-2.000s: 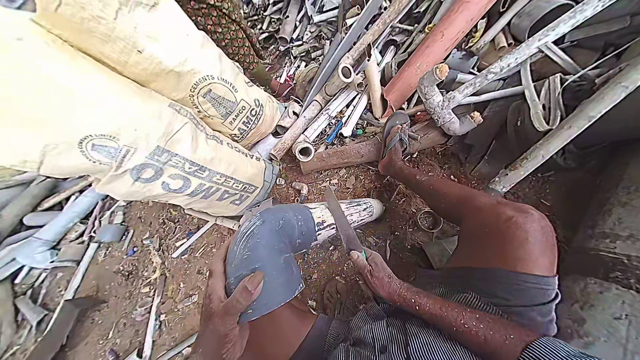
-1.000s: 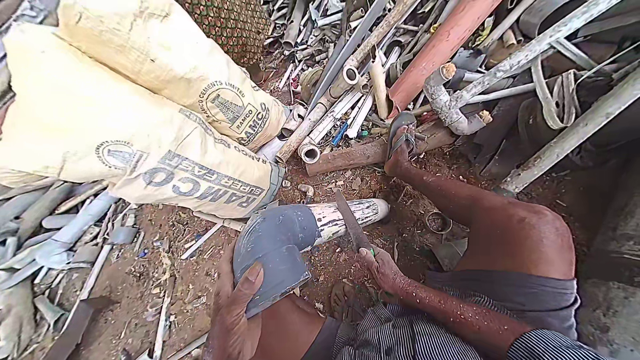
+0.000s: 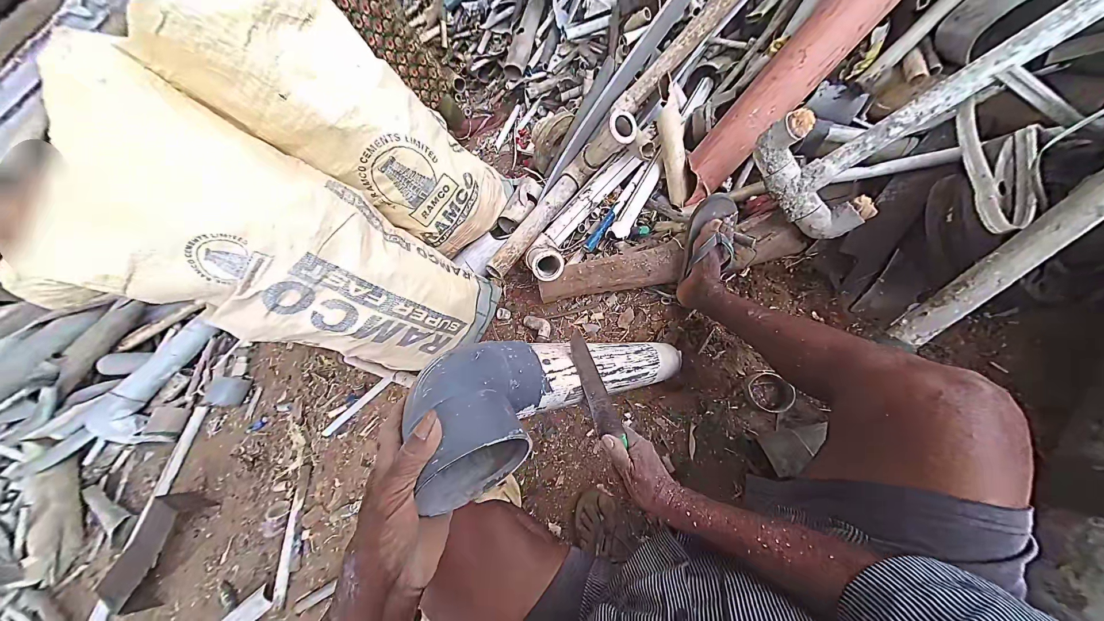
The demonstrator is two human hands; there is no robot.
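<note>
A grey plastic pipe elbow (image 3: pixel 466 405) lies across the lower middle of the head view, its open socket turned toward me. My left hand (image 3: pixel 401 492) grips it at the socket, thumb on top. From its far end a whitish pipe section (image 3: pixel 634 371) with dark streaks and a scraped surface points right. My right hand (image 3: pixel 642 470) is shut on the handle of a long-bladed knife (image 3: pixel 595 388), of which a bit of green shows. The blade lies across the whitish section near the elbow; whether it touches is unclear. Pale specks dot my right forearm.
Two filled cement sacks (image 3: pixel 345 285) lie at the upper left. Scrap pipes are heaped behind them, with a reddish pipe (image 3: pixel 785 95) and a branched grey pipe (image 3: pixel 793 172) at the upper right. More scrap (image 3: pixel 129 388) lies at the left. My bent leg (image 3: pixel 914 414) is at the right.
The elbow has turned in my left hand, so that its socket opening now shows. My right hand keeps hold of the knife, whose blade stays across the whitish section.
</note>
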